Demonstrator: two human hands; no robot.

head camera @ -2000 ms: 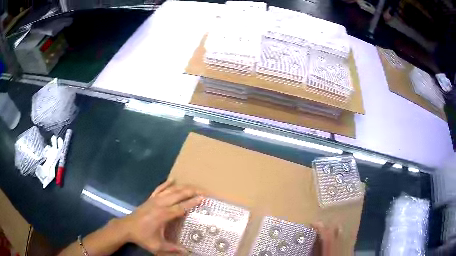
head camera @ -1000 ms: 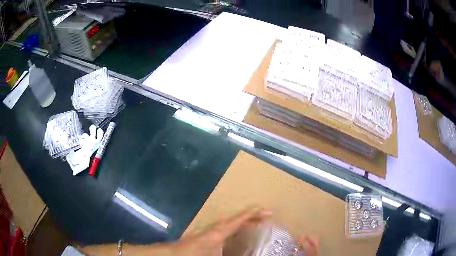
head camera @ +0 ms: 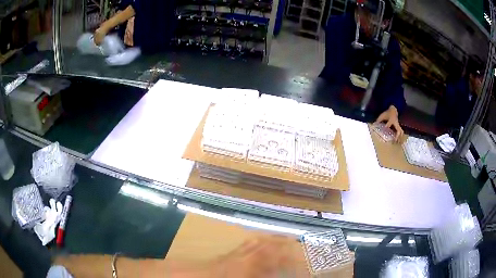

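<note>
My left hand (head camera: pixel 255 259) is blurred at the bottom edge, over a brown cardboard sheet (head camera: pixel 198 234) on the dark green bench. Whether it holds anything does not show. A clear lens plate (head camera: pixel 327 251) with round domes lies at the sheet's right end, just right of my left hand. My right hand is not in view. Stacked lens plates (head camera: pixel 272 146) stand in blocks on a cardboard layer, with another layer of plates and cardboard below, on the white surface.
Loose lens plates (head camera: pixel 51 168), a white glove (head camera: pixel 49 222) and a red-and-white marker (head camera: pixel 63 220) lie left. More clear plates (head camera: pixel 454 233) are at the right. Across the surface, a person's hand (head camera: pixel 390 122) touches a plate on cardboard. Another person's arm (head camera: pixel 117 20) shows upper left.
The view has tilted up, bringing coworkers into sight. My left hand now lies lower in the picture. My right hand and the plate between my hands are no longer visible.
</note>
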